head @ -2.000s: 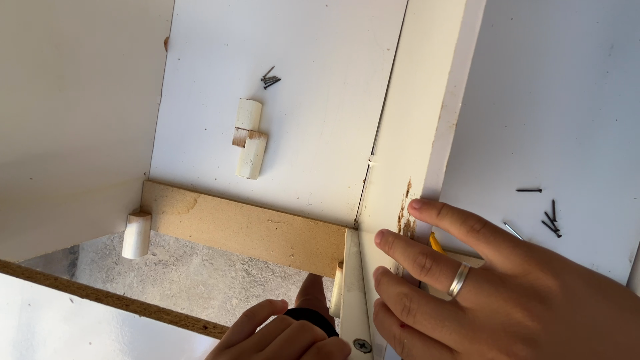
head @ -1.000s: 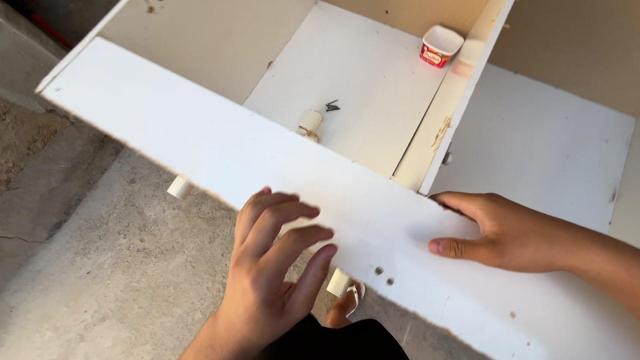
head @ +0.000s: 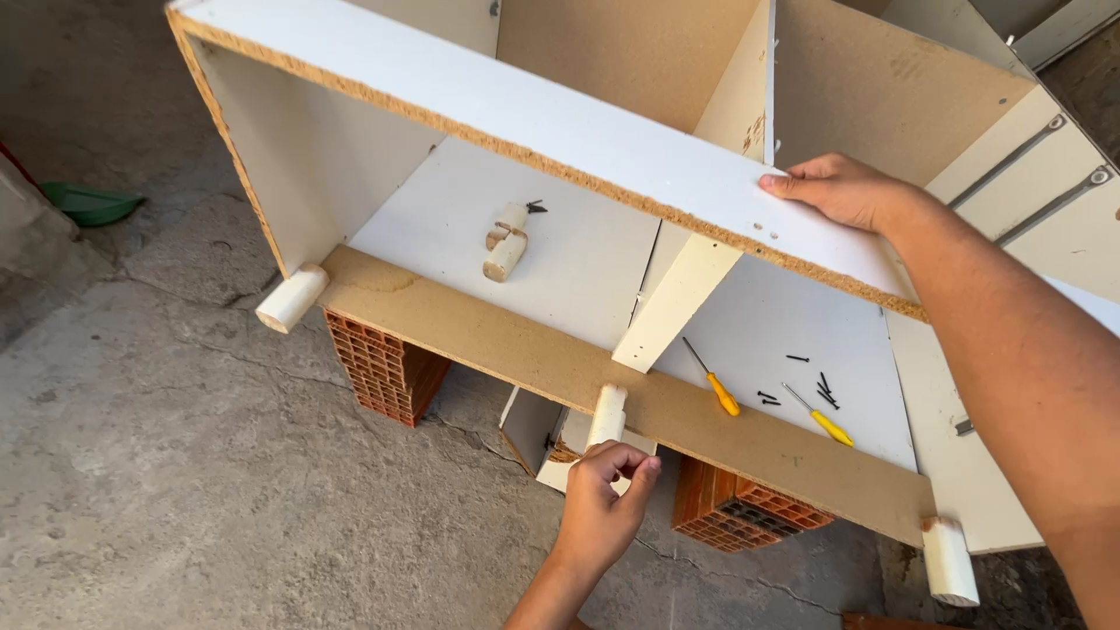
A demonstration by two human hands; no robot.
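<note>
A white cabinet carcass has a long white board [head: 560,122] across its near top, with rough chipboard edges. My right hand [head: 840,191] rests on that board near two small holes, thumb on its face. My left hand [head: 612,490], fingers curled, is by a white cylindrical leg [head: 608,416] at the middle of the brown lower rail [head: 490,341]; whether it touches the leg or holds something small, I cannot tell. Two yellow-handled screwdrivers, one [head: 722,394] left of the other [head: 829,427], lie on the white panel with dark screws [head: 824,392]. Loose legs [head: 506,249] lie in the left bay.
Hollow red bricks stand under the rail at left [head: 376,367] and right [head: 744,507]. More white legs sit at the left corner [head: 293,297] and right corner [head: 949,560]. A green plastic object [head: 87,203] lies on the concrete floor. Metal drawer slides [head: 1054,206] line the right panel.
The long white board has swung up from lying across the front, and the lower rail shows beneath it. My right hand stays on the board; my left hand has moved off it, down beside the middle leg.
</note>
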